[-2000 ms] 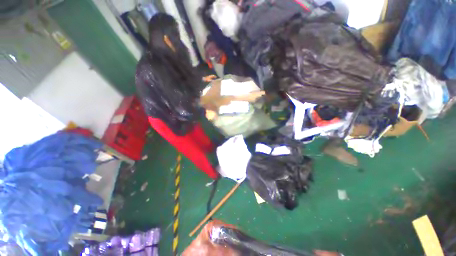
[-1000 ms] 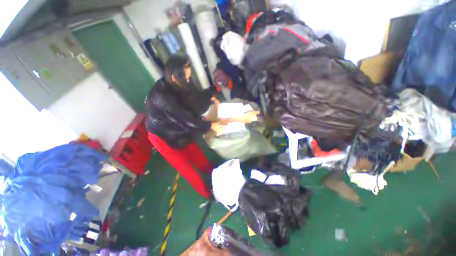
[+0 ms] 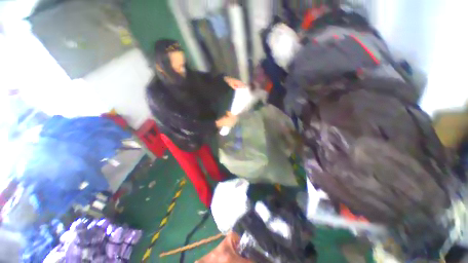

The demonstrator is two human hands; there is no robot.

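Observation:
No hand of mine can be made out. A reddish-brown blurred shape (image 3: 219,252) shows at the bottom edge; I cannot tell whether it is a hand or a carried thing. It meets a shiny black plastic bag (image 3: 277,241) in the picture. A knotted white bag (image 3: 229,205) lies against the black bag's upper left. A thin tan stick (image 3: 192,245) lies on the floor to the left, its right end by the reddish-brown shape.
A standing person (image 3: 187,113) holds a white sheet (image 3: 240,100) over a grey-green sack (image 3: 254,154). Dark brown bundles (image 3: 374,149) fill the right. Blue garments (image 3: 77,159) and purple bundles (image 3: 97,239) lie left. A yellow-black stripe (image 3: 164,221) crosses the green floor.
The view has shifted, and the brown bundles look larger. The person's hands are now farther apart around a raised white sheet. The tan pieces on the sack no longer show. The reddish-brown shape stays at the bottom edge.

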